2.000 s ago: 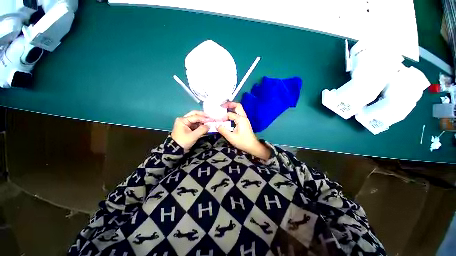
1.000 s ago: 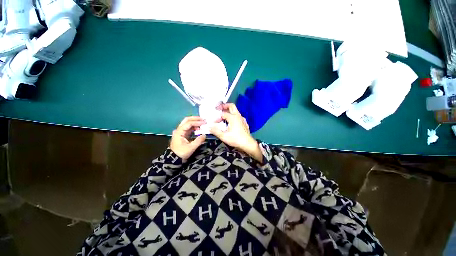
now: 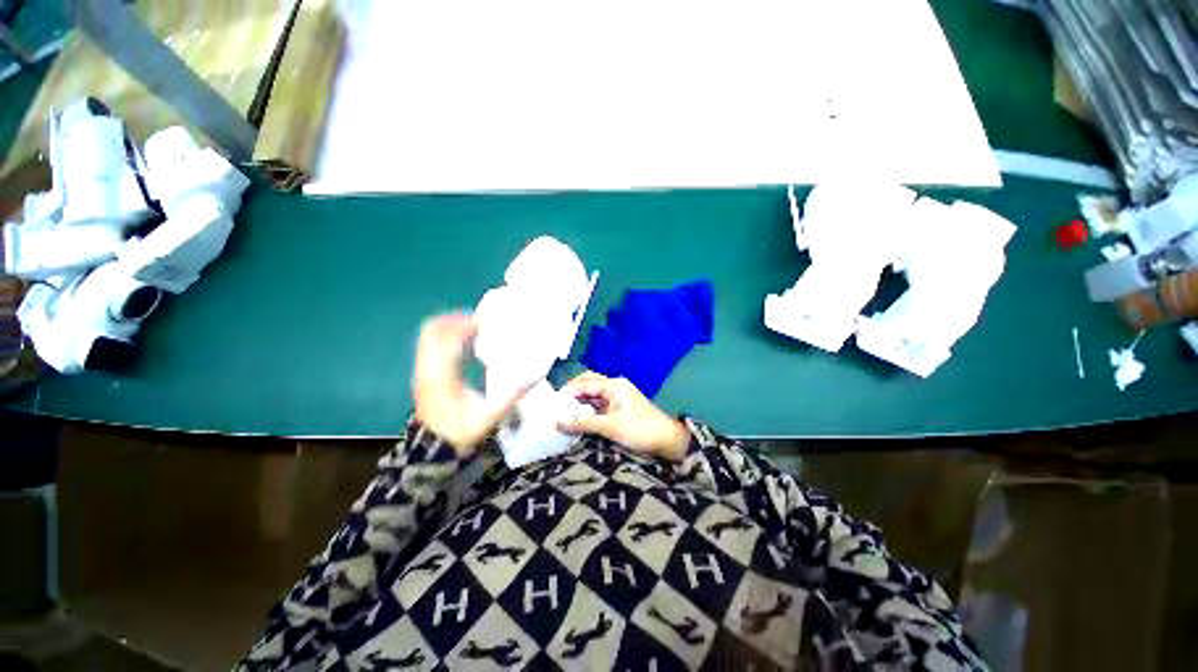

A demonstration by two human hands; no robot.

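A white security camera (image 3: 528,322) lies in front of me, its rounded head away from me and its squarish base (image 3: 536,431) at the bench's front edge. One thin antenna shows along its right side. My right hand (image 3: 624,414) pinches the right side of the base. My left hand (image 3: 449,383) is blurred at the left side of the neck, its thumb near the base; its contact is unclear. A crumpled blue cloth (image 3: 653,335) lies on the green mat right of the camera.
White cameras (image 3: 125,243) cluster at the left, and more (image 3: 907,276) lie at the right. A large white board (image 3: 644,99) spans the back. A red item (image 3: 1071,234), a thin white stick (image 3: 1079,353) and a white scrap (image 3: 1126,365) lie far right.
The view has tilted up, showing more of the back. The camera has turned, with its base larger in view and its antennas no longer in a V. My left hand has moved up beside the neck.
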